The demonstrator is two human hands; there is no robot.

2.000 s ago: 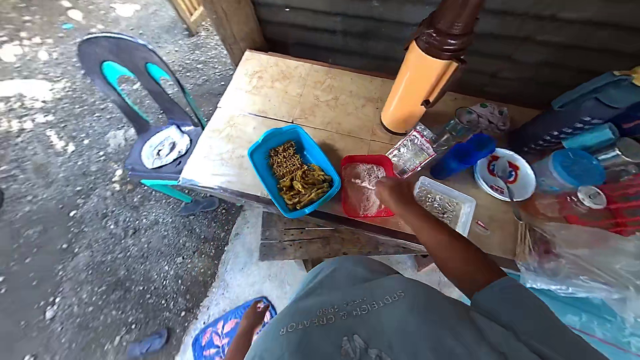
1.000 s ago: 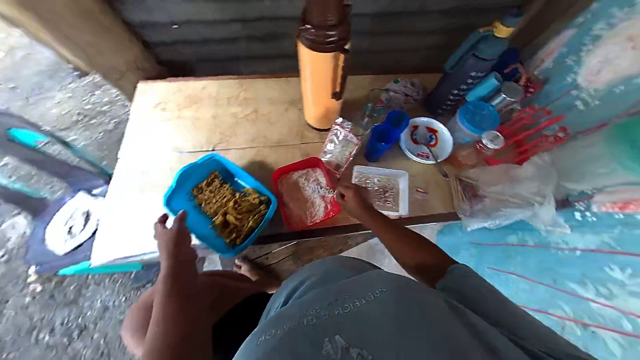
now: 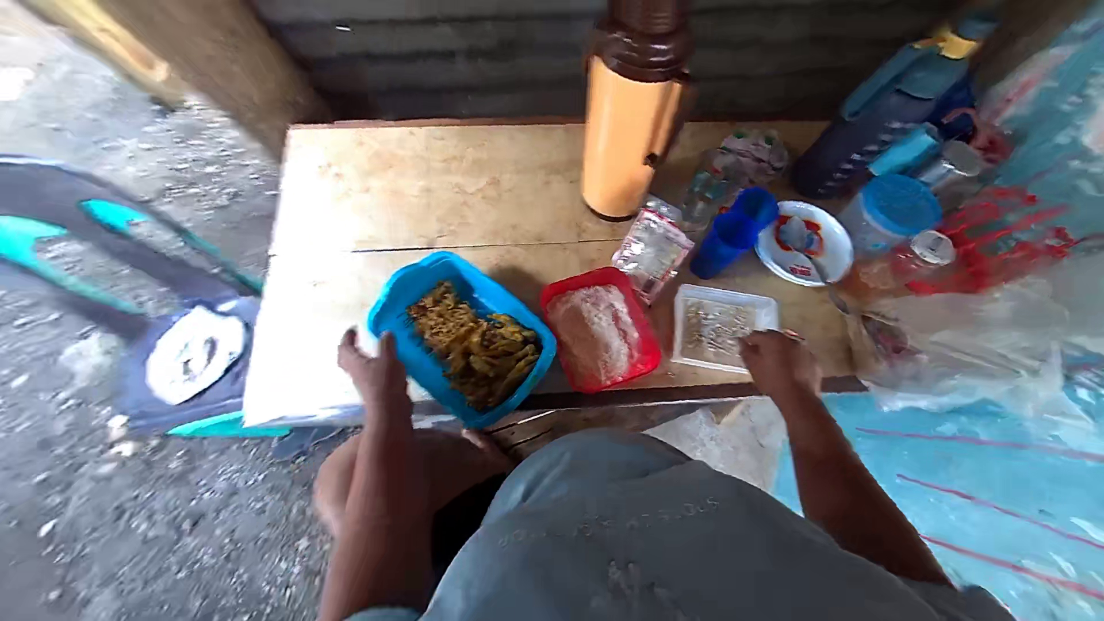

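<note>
My left hand [image 3: 373, 366] is at the left edge of a blue plastic basin [image 3: 520, 312], thumb and fingers apart, with nothing seen in it. The basin holds yellow-brown food pieces [image 3: 496, 354]. Right of it, close by, lies a red plastic tray [image 3: 653, 347] with white and brownish powder [image 3: 602, 335]. My right hand [image 3: 780, 364] is at the lower right corner of a white rectangular tray [image 3: 687, 297], its fingers curled; whether they grip anything cannot be told. That tray holds a thin layer of pale, speckled stuff.
An orange thermos [image 3: 623, 138] stands behind the trays, near a foil packet [image 3: 653, 254] and blue cups [image 3: 724, 241]. Right are a white bowl [image 3: 828, 274] with a spoon, a blue-lidded container [image 3: 901, 205], a large bottle [image 3: 871, 129] and plastic bags [image 3: 975, 341]. A chair [image 3: 129, 345] stands left.
My right hand has moved right, from the red tray to the white tray's corner. My left hand, not seen two seconds ago, is now beside the blue basin. The view has swung.
</note>
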